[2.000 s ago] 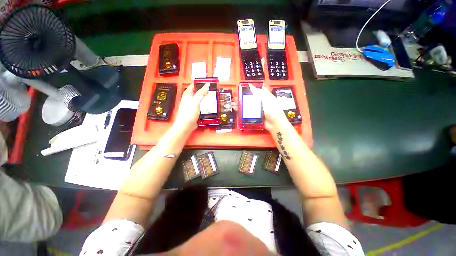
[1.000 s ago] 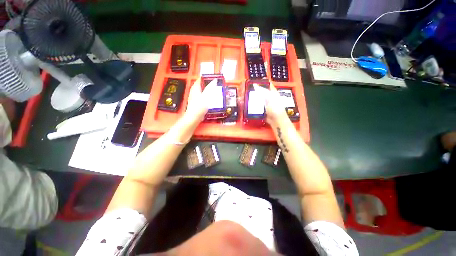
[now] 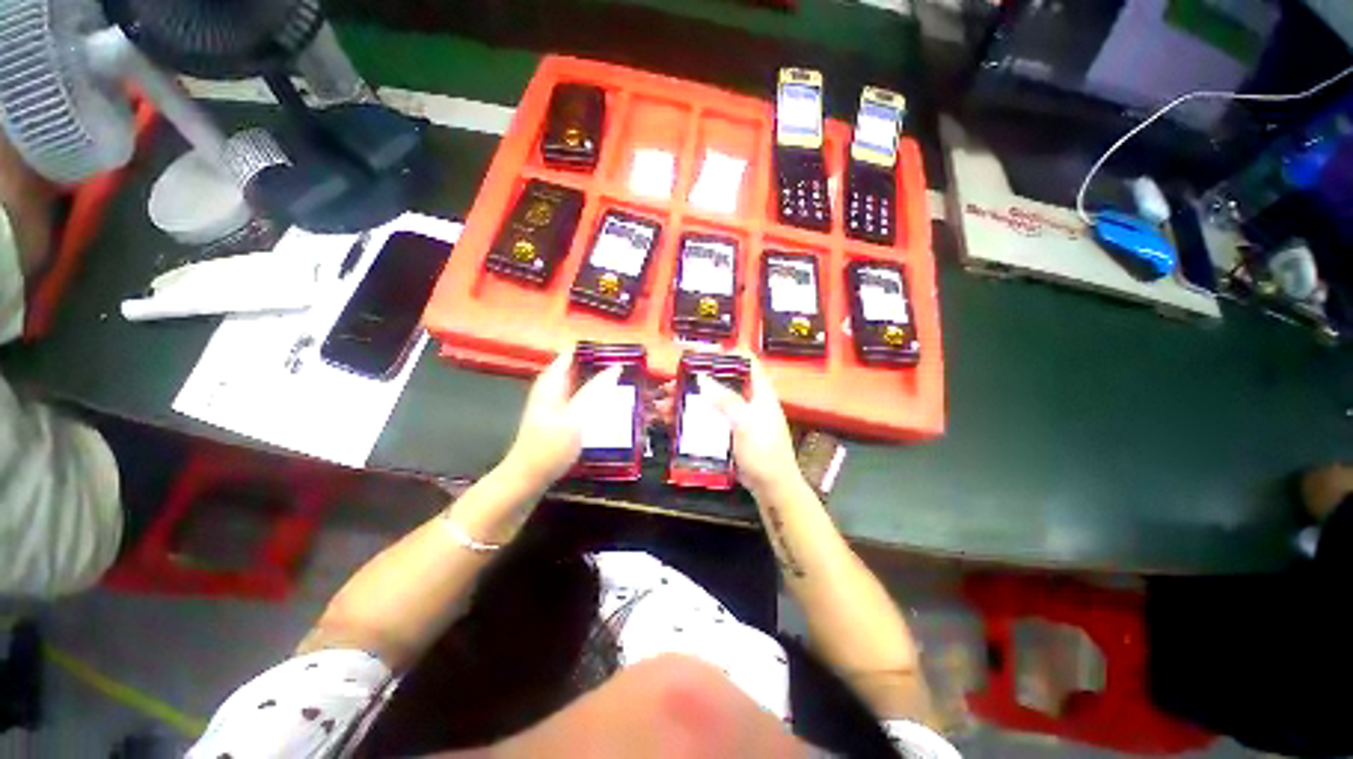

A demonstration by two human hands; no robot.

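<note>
My left hand (image 3: 557, 423) holds a red-edged phone (image 3: 608, 420) with a pale label area, below the tray's front edge. My right hand (image 3: 754, 427) holds a second red-edged phone (image 3: 703, 423) beside it, a small gap between them. The red-orange tray (image 3: 861, 398) lies tilted on the bench. Its front row holds closed dark phones, such as this one (image 3: 792, 301). At the back right, two open flip phones (image 3: 801, 148) show lit screens. A closed phone (image 3: 573, 125) is at the back left. One battery (image 3: 819, 457) shows by my right wrist; other batteries are hidden.
A smartphone (image 3: 387, 303) lies on white paper (image 3: 245, 389) at left, with fans (image 3: 193, 193) behind it. A blue mouse-like object (image 3: 1135, 243) with a white cable is at right. Red stools (image 3: 1024, 653) stand below the bench. People's sleeves show at both sides.
Both hands have moved the two red-edged phones from over the tray towards me, to the bench edge. The closed phones in the tray's front row are now uncovered. The view has shifted.
</note>
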